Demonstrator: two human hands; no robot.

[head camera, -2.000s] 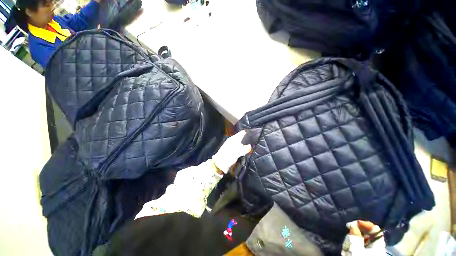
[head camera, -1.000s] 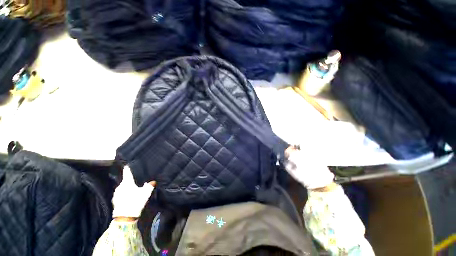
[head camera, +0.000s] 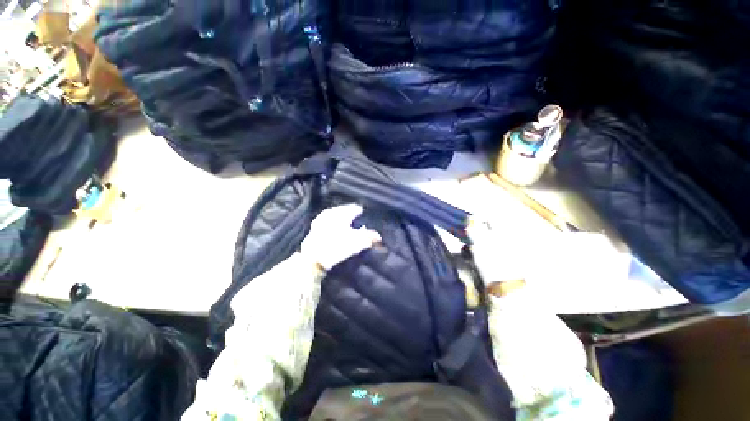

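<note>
A dark quilted backpack (head camera: 374, 300) lies at the table's front edge and over my lap, strap side up. My left hand (head camera: 339, 237), in a white glove with bare fingertips, is on the upper middle of its back panel, below the top of the straps. Whether it grips cloth is unclear. My right hand (head camera: 487, 261), also gloved, is at the backpack's right side and holds the outer end of a padded shoulder strap (head camera: 403, 197), pulled out to the right. Its glove blends into the bright table. The other strap is partly hidden by my left arm.
Dark bags are stacked at the back of the white table (head camera: 156, 247). A tan tool cup (head camera: 526, 156) and a long tan stick (head camera: 530, 200) are at right, beside a quilted bag (head camera: 658, 205). Another bag (head camera: 90, 358) is lower left, a carton (head camera: 715, 362) lower right.
My left hand has moved from the backpack's lower left side up onto its back panel. The right strap now stretches out more to the right.
</note>
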